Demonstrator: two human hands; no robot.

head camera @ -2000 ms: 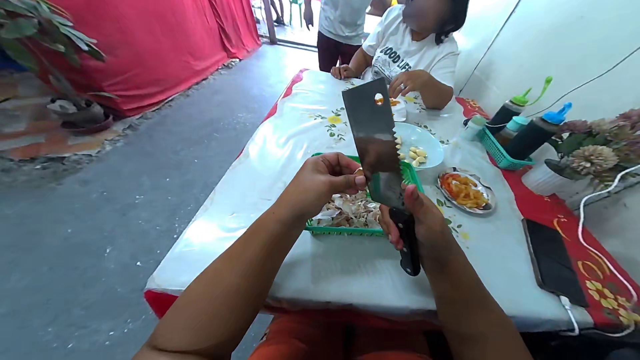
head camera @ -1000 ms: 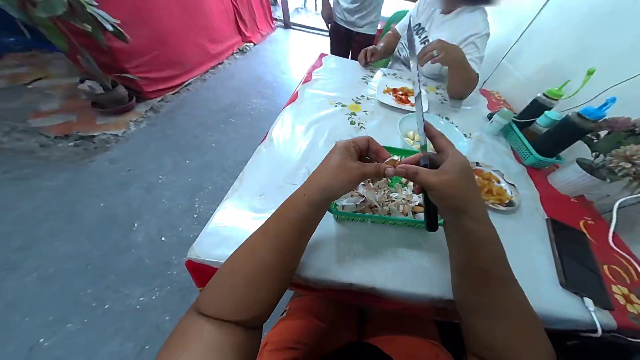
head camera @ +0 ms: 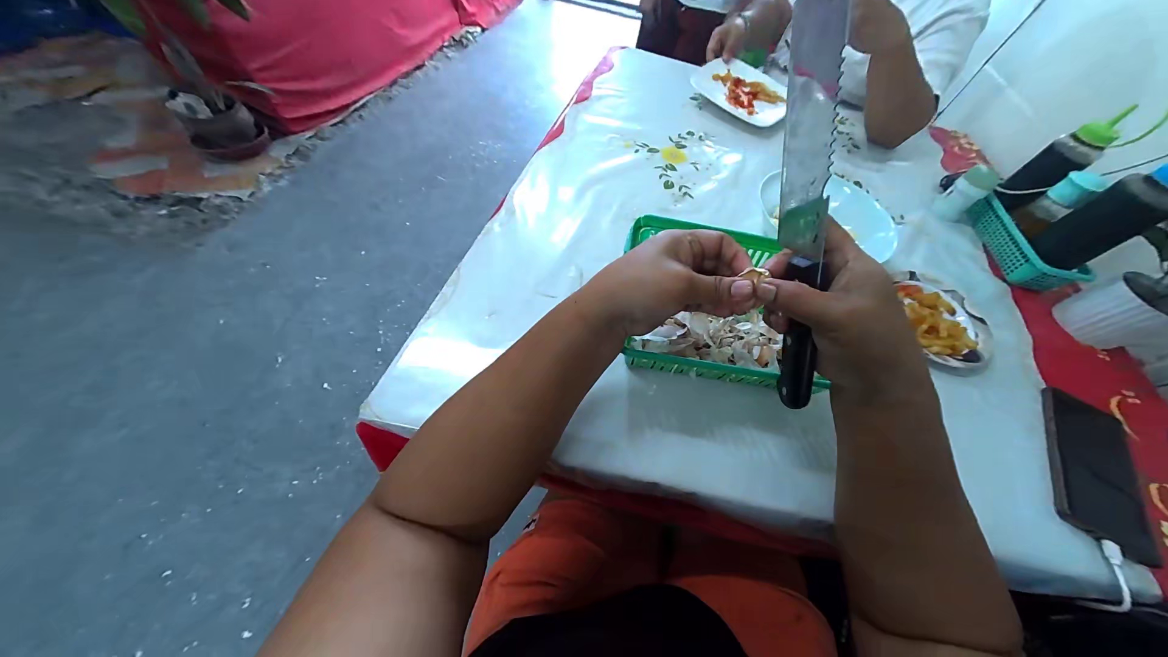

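Between my fingertips is a small garlic clove (head camera: pixel 756 276), partly in its skin. My left hand (head camera: pixel 689 278) pinches it from the left. My right hand (head camera: pixel 844 297) touches its other side with thumb and finger and also holds a large knife (head camera: pixel 810 119) with a black handle, its blade pointing up and its notched edge facing right. Under both hands stands a green plastic basket (head camera: pixel 693 367) with a pile of garlic skins (head camera: pixel 712 338) in it. Behind my right hand are a light blue plate (head camera: pixel 867 219) and a bowl, partly hidden.
A patterned plate of cut yellow-orange food (head camera: pixel 976 351) lies right of my right wrist. Beyond it stand a teal basket (head camera: pixel 1013 242) of sauce bottles and a phone (head camera: pixel 1090 465) with a white cable. Across the table, a person's hand (head camera: pixel 727 38) touches a white plate (head camera: pixel 766 114) of food.
The knife has turned from its broad, tilted side to nearly upright, still in my right hand. The two hands have come together at the clove. A white plate of food now shows across the table.
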